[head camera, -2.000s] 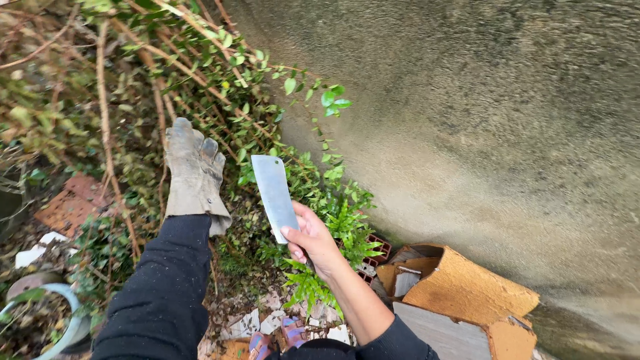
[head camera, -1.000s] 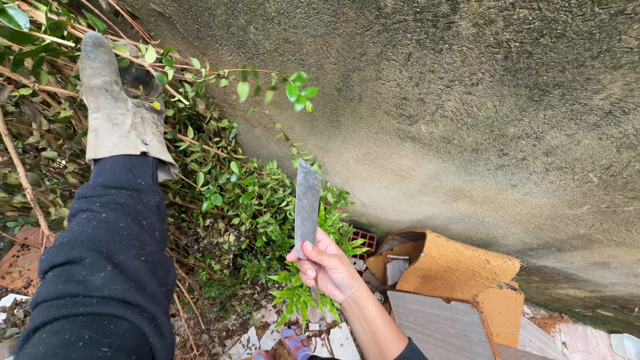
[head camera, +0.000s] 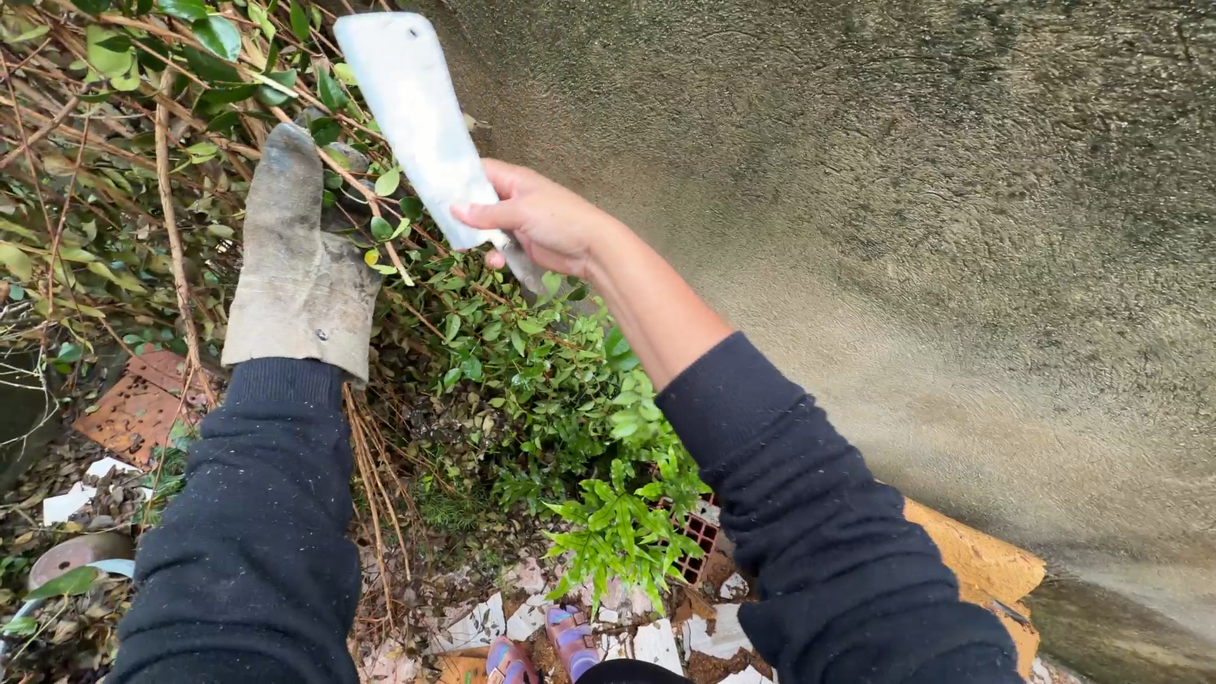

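Note:
My left hand [head camera: 309, 237], in a worn grey-beige work glove, reaches into the shrub at the upper left. Its fingers are partly hidden behind leafy stems [head camera: 332, 166], so its hold on them is unclear. Bare, my right hand [head camera: 537, 218] grips a metal cleaver [head camera: 413, 119], thumb against the lower part of the blade. The broad blade points up and left, just right of the glove and over the branches. A hole shows near the blade's upper end.
A rough, stained wall [head camera: 855, 237] fills the right side. Green fern fronds [head camera: 622, 532] grow below, beside a red hollow brick [head camera: 698, 541]. Broken white tiles [head camera: 655, 646] lie around my sandalled feet [head camera: 570, 641]. An orange-brown board [head camera: 978, 560] leans near the wall; a terracotta slab [head camera: 138, 404] lies at left.
My right hand has moved up and left with the cleaver, from near the fern to beside the gloved hand. The blade's broad face shows now; one second ago it looked narrower.

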